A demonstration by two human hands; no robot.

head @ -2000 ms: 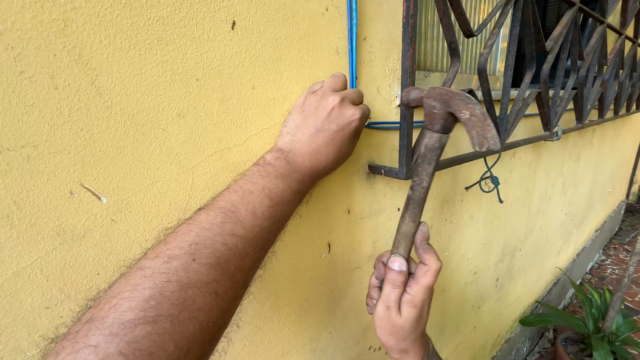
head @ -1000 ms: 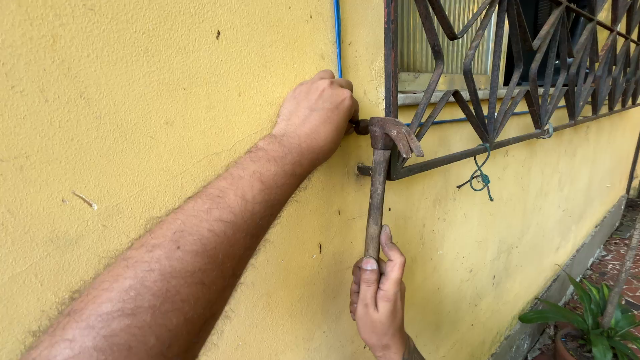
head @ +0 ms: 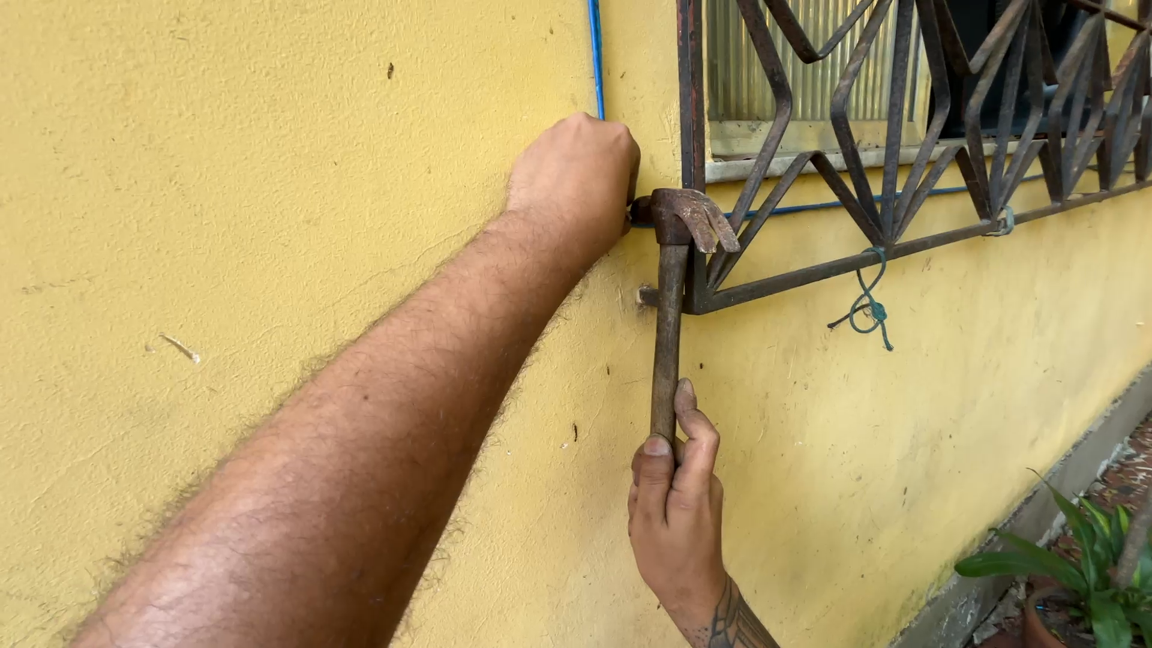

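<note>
My left hand (head: pixel 576 175) is closed against the yellow wall, just left of the window grille's lower corner; whatever its fingers grip is hidden. A blue cable (head: pixel 596 63) runs straight down the wall to the top of this hand, and another blue stretch (head: pixel 810 207) passes right behind the grille. My right hand (head: pixel 679 495) grips the wooden handle of a rusty claw hammer (head: pixel 668 333), held upright. The hammer's striking face points left at my left hand's fingers, and its claw points right, in front of the grille's corner. Contact at the striking face cannot be made out.
A rusty metal window grille (head: pixel 801 281) stands out from the wall at the upper right, over a window with ribbed glass (head: pixel 810 81). A knotted green cord (head: pixel 871 306) hangs from its bottom bar. A potted plant (head: pixel 1093 558) stands by the wall's base at the lower right.
The hammer head has come left, from in front of the grille to beside my left hand. Between one second ago and now, both hands keep nearly the same position. The view has shifted slightly.
</note>
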